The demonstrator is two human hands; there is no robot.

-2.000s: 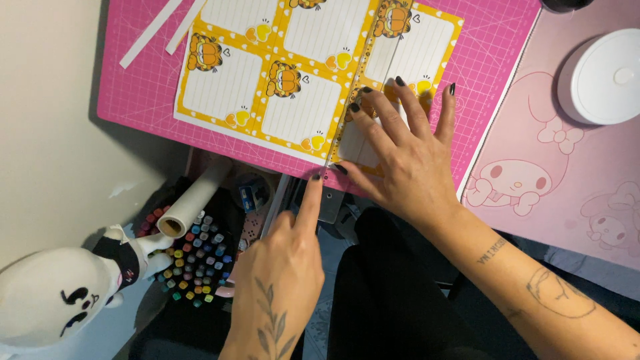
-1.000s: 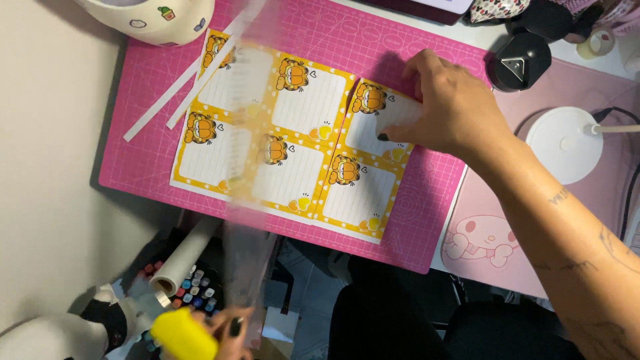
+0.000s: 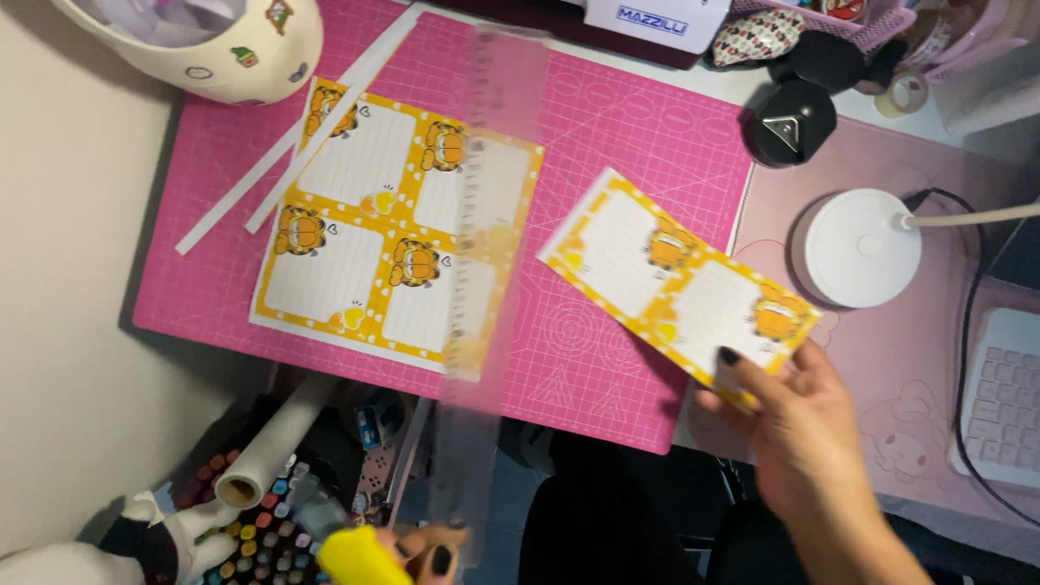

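Between the thumb and fingers of my right hand (image 3: pixel 792 406) is a cut strip of printed paper (image 3: pixel 682 296) with two cat-decorated note panels, lifted at the mat's right side. My left hand (image 3: pixel 426 552), at the bottom edge, holds a yellow object (image 3: pixel 361 556), possibly a cutter handle, and the lower end of a clear plastic ruler (image 3: pixel 487 325). That ruler lies across the right part of the larger printed sheet (image 3: pixel 341 268) with four note panels. Two thin white paper offcuts (image 3: pixel 325 146) lie over and beside the sheet's left side on the pink cutting mat (image 3: pixel 569 390).
A cream container (image 3: pixel 268 65) stands at the upper left. Right of the mat are a black corner punch (image 3: pixel 788 126), a white lamp base (image 3: pixel 857 248), a tape roll (image 3: pixel 902 93) and a keyboard (image 3: pixel 1003 390). Below the mat are a paper roll (image 3: pixel 276 447) and many markers (image 3: pixel 268 536).
The two-panel strip lay beside the rest of the sheet a second ago; my right hand has lifted it away to the lower right and turned it. The ruler has moved right.
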